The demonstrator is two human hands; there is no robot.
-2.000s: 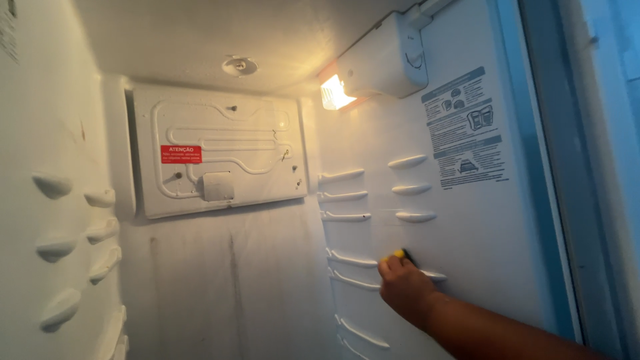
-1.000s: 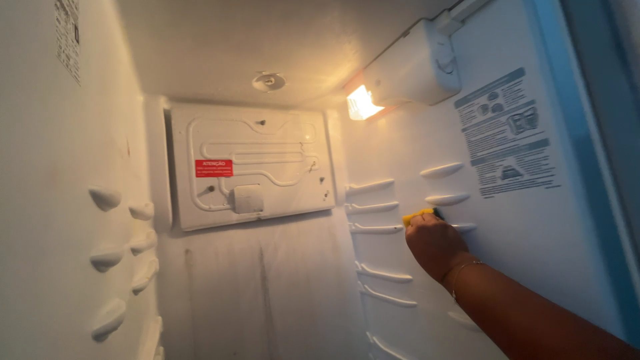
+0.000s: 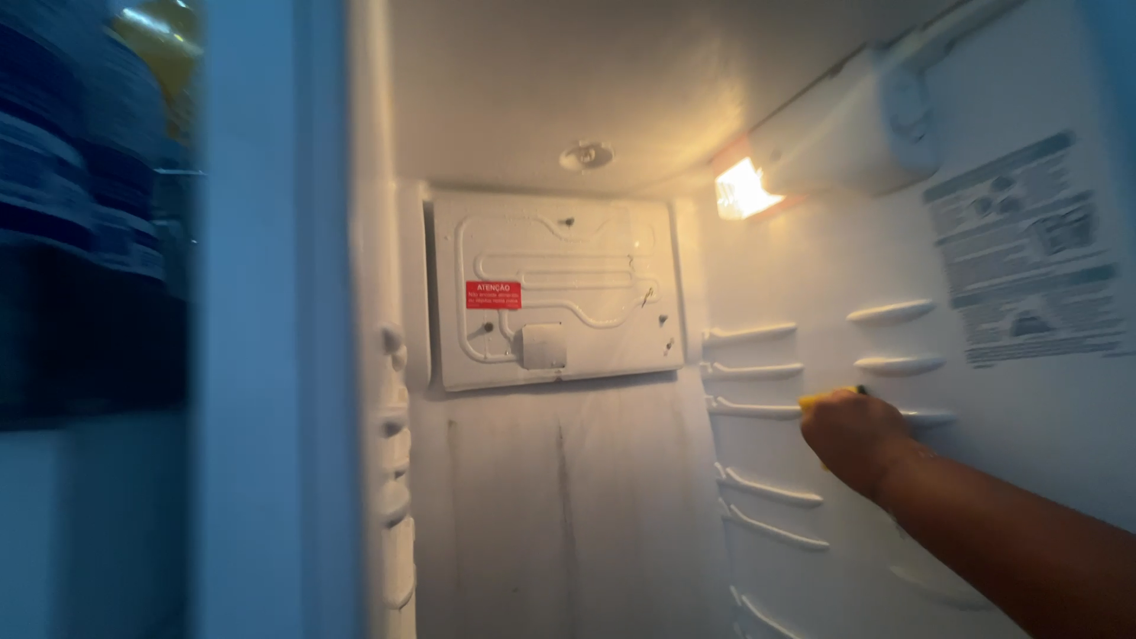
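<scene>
Inside a refrigerator, my right hand [image 3: 854, 435] reaches in from the lower right, its fingers closed around a yellow sponge with a dark side [image 3: 832, 397]. Most of the sponge is hidden by the hand. It is against the right inner wall [image 3: 825, 266], between a shelf rib on its left [image 3: 754, 408] and another on its right [image 3: 927, 418]. A finned evaporator plate is not seen; a flat white panel with raised tubing [image 3: 568, 257] is fixed to the back wall, with dark streaks on the wall below. My left hand is out of view.
A lit lamp [image 3: 745, 188] and its white housing [image 3: 852, 124] jut out at the upper right. More shelf ribs [image 3: 772, 488] line the right wall, others [image 3: 397, 497] the left. The cabinet's blue-lit front edge [image 3: 275, 355] stands at left, beside blurred blue-and-white packages [image 3: 80, 160].
From two seconds ago to one second ago, my right hand moved up the right wall with the sponge. The view has shifted, bringing the cabinet's left front edge into sight.
</scene>
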